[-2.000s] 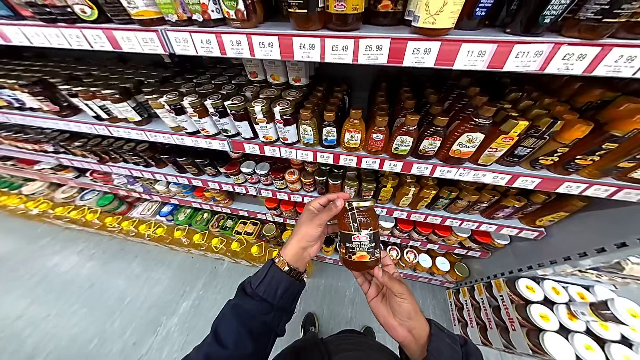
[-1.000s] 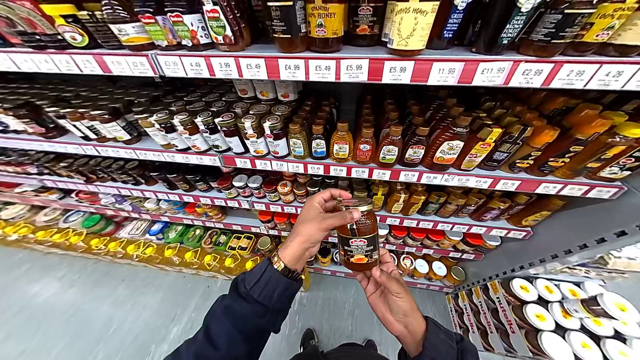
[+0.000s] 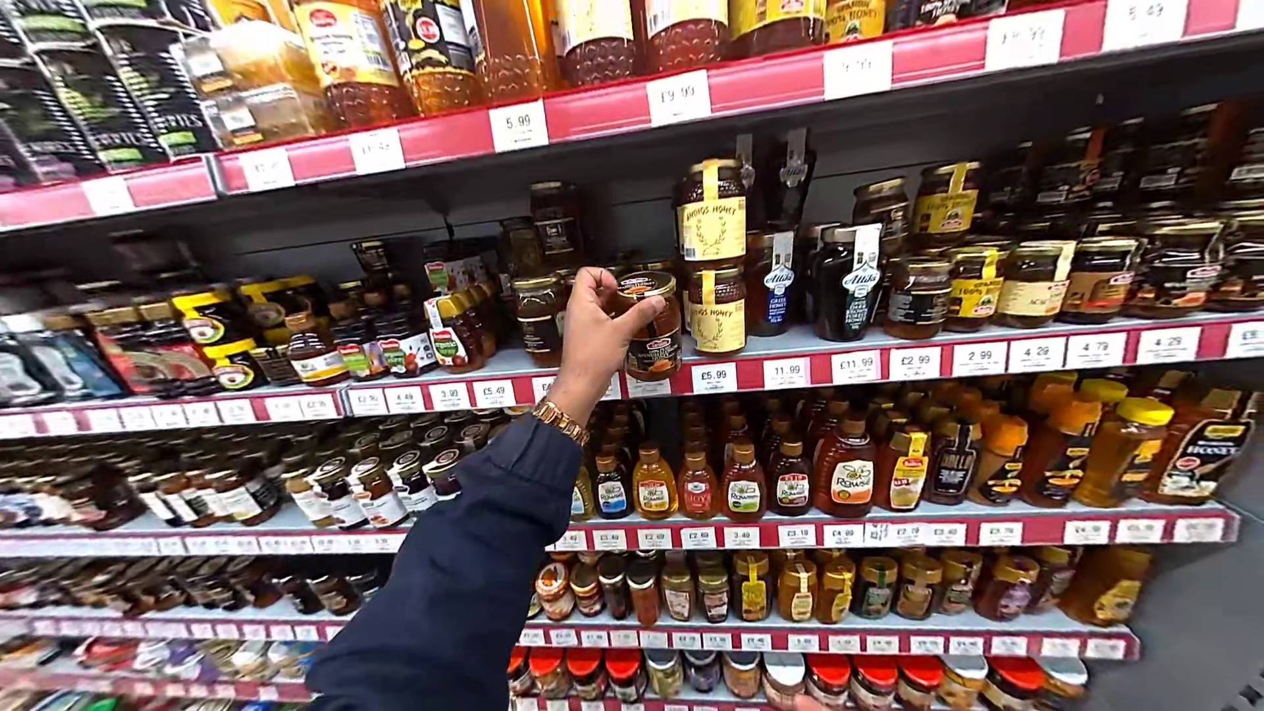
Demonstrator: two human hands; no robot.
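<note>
My left hand [image 3: 604, 331], with a gold-coloured band at the wrist and a dark sleeve, reaches up to a shelf. Its thumb and fingers are around the lid of a dark amber honey jar [image 3: 654, 346] with a black label. The jar is upright at the shelf's front edge, between a dark jar [image 3: 538, 321] on its left and two stacked jars with pale yellow labels [image 3: 718, 311] on its right. Whether its base rests on the shelf cannot be told. Only a small, blurred bit of my right hand [image 3: 812, 703] shows at the bottom edge; its fingers are hidden.
The red-and-white edge of the shelf above [image 3: 592, 114] runs over my left hand. Tall dark bottles [image 3: 847, 286] stand farther right. Squeeze bottles of honey [image 3: 654, 484] line the shelf below, with red-lidded jars [image 3: 624, 671] lower down.
Both hands held the jar low in front of me before; now my left hand has it up at the shelf and my right hand is off it. The view has tilted up.
</note>
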